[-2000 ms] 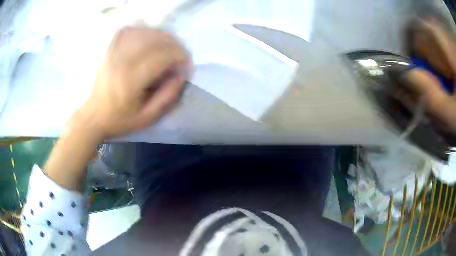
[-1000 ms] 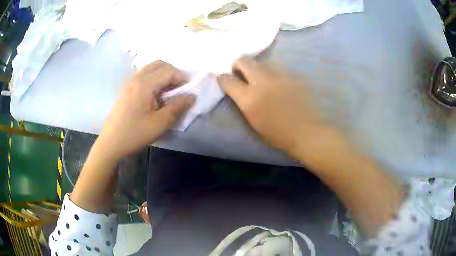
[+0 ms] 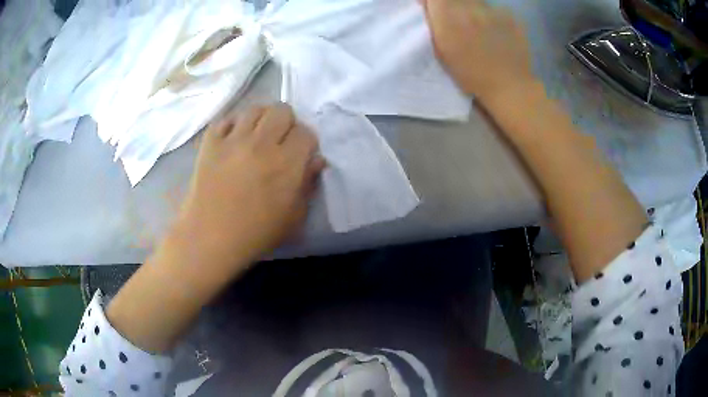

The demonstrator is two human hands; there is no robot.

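A bundle of white cut pieces (image 3: 175, 85) lies on the grey pressing table (image 3: 466, 170), gathered near its middle with a looped strip around a dark slit. White pieces (image 3: 365, 58) fan out to its right, and one flap (image 3: 365, 174) hangs toward the near edge. My left hand (image 3: 260, 167) is curled at the left edge of that flap; its fingertips are hidden, so its hold cannot be told. My right hand (image 3: 481, 46) lies on the right end of the white pieces, partly cut off by the top edge; its fingers are mostly hidden.
A steam iron (image 3: 636, 66) with a shiny soleplate lies at the upper right of the table. More white cloth (image 3: 23, 46) lies at the far left. White scraps (image 3: 551, 314) and yellow wire bars (image 3: 695, 310) show below the right table edge.
My right hand has moved away from my left, up and to the right. The white pieces are now spread between and beyond my hands, and the bundle's gathered middle shows. The iron shows more fully.
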